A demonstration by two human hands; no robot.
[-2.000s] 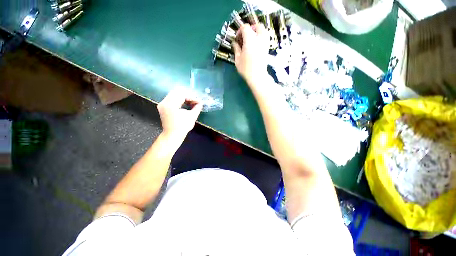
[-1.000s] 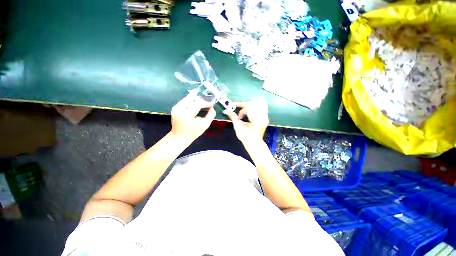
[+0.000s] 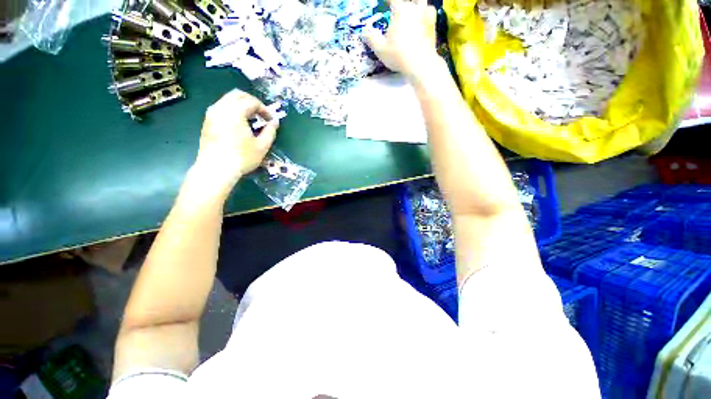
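Note:
My left hand is over the green bench with fingers closed on a small white plastic piece. A clear zip-lock bag with a metal latch inside lies just below that hand, near the bench edge; whether the hand also holds the bag is hidden. My right hand reaches to the heap of blue-filmed plates at the top; its fingertips are at the heap, and whether they grip a piece cannot be told. White plastic pieces and glittery screw packs lie between the hands.
Tubular latches are fanned at the upper left. A whitish stack of empty bags lies under my right forearm. A yellow sack of white slips stands right. A blue crate of filled packs and more blue crates are below.
The latch is now inside the bag, which lies lower beside my left hand. My left hand has taken a white piece. My right hand has left the bag and moved up to the blue plates.

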